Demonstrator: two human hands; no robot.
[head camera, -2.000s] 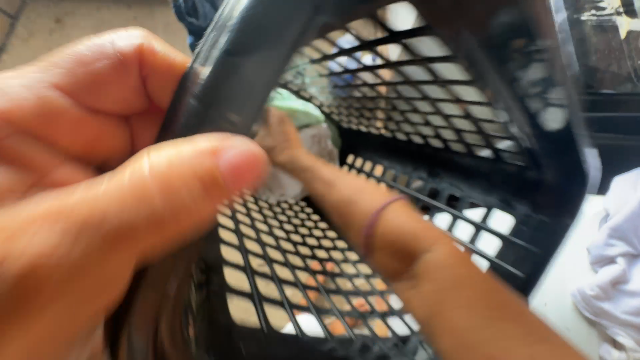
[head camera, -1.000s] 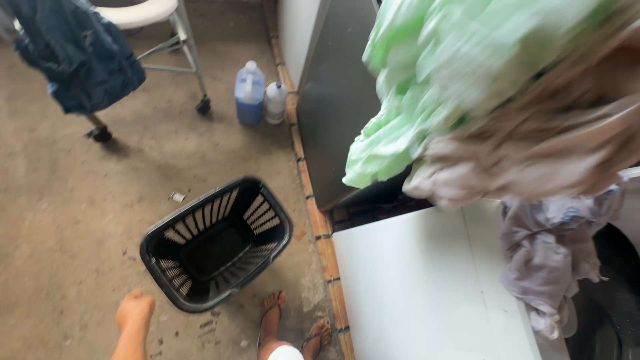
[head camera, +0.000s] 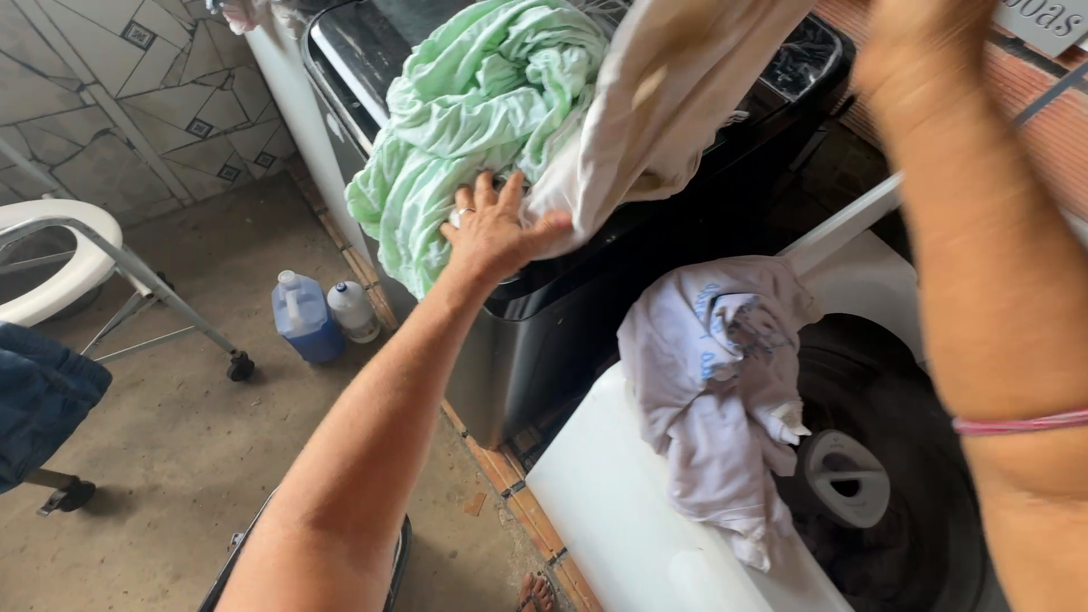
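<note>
My left hand (head camera: 493, 223) lies with fingers spread on a bunched light green cloth (head camera: 484, 102), which rests on top of a black appliance (head camera: 544, 340). Up at the top right is my right hand (head camera: 922, 42), blurred and partly cut off by the frame. Between the hands a beige cloth (head camera: 654, 102) stretches upward; whether the right hand grips it cannot be told. A pale lilac garment (head camera: 714, 399) with blue lettering hangs over the rim of an open white top-loading washing machine (head camera: 620, 510), beside its grey agitator (head camera: 846, 478).
On the floor at left stand a blue liquid jug (head camera: 306, 319) and a white bottle (head camera: 353, 313). A wheeled commode chair (head camera: 127, 263) with blue cloth (head camera: 42, 399) is farther left. The black basket (head camera: 404, 544) is mostly behind my left arm. A brick-edged step (head camera: 531, 518) runs beside the machines.
The green and beige cloths, earlier in mid-air, now lie on or against the black appliance. My left hand has moved from near the basket onto the green cloth. The view has shifted.
</note>
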